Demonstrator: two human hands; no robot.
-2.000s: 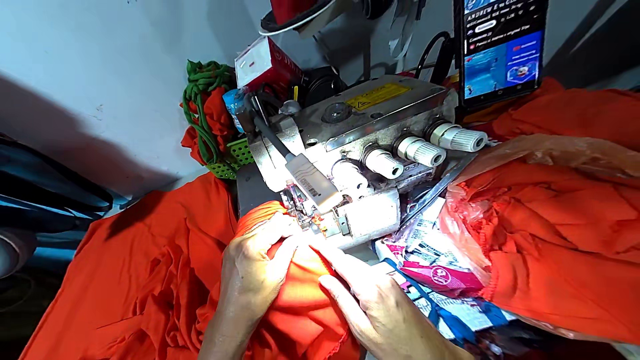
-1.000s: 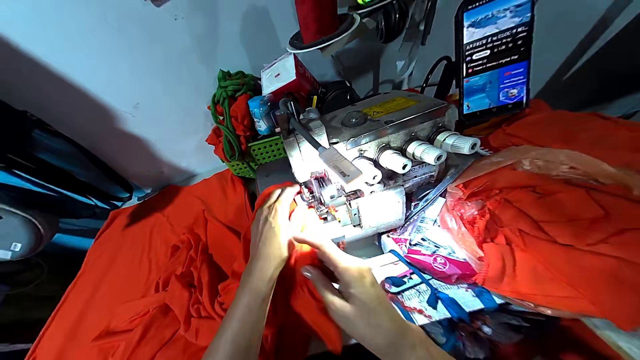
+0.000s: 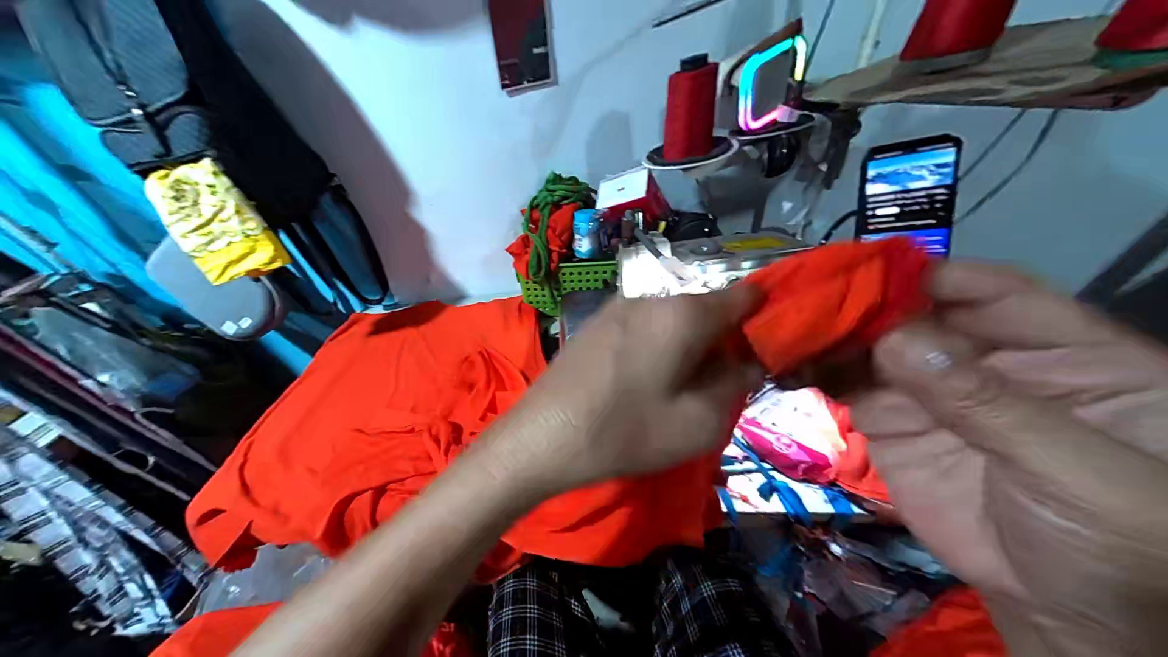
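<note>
My left hand (image 3: 657, 383) and my right hand (image 3: 985, 401) hold a bunched piece of orange-red fabric (image 3: 830, 297) between them, raised in front of the sewing machine. Both hands are blurred. The fabric and the hands hide most of the overlock sewing machine (image 3: 721, 251), whose top and part of the left side show behind. More orange-red fabric (image 3: 411, 411) lies spread over the table at the left and hangs over its front edge above my lap.
A green basket (image 3: 593, 276) with cloth and small items stands left of the machine. Behind are a red thread cone (image 3: 690, 109) and a phone (image 3: 908, 196). A pink package (image 3: 787, 445) lies right of centre. A yellow cloth (image 3: 214, 219) hangs at the left.
Both hands have come away from the machine's needle area and up toward the camera, with fabric between them. The view has swung left and widened to the wall and my lap.
</note>
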